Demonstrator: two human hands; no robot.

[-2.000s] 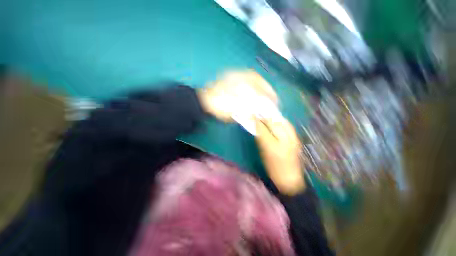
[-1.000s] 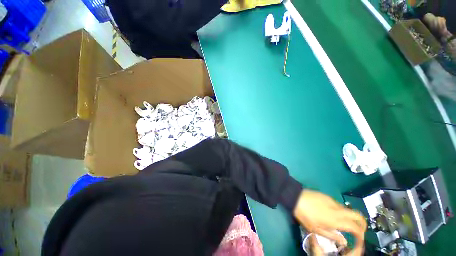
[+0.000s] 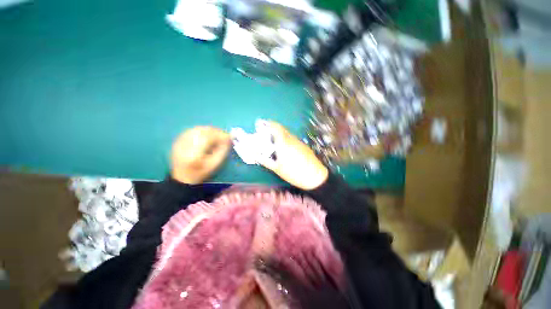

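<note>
The frame is blurred. A white plastic housing (image 3: 251, 146) is over the green mat (image 3: 121, 108), near the bench's front edge. My right hand (image 3: 297, 160) holds it from the right. My left hand (image 3: 200, 154) is just left of the housing, its fingers curled; blur hides whether it touches the housing or holds anything.
A heap of wired motors (image 3: 374, 96) lies at the right beside a tall cardboard carton (image 3: 447, 145). The screw feeder (image 3: 263, 36) and a white piece (image 3: 198, 19) stand at the far side. A box of white parts (image 3: 106, 220) is below the bench edge at lower left.
The view has swung right from the cartons at left to the motor heap. Both hands now show near the front edge; a second ago a hand held a white housing near the screw feeder.
</note>
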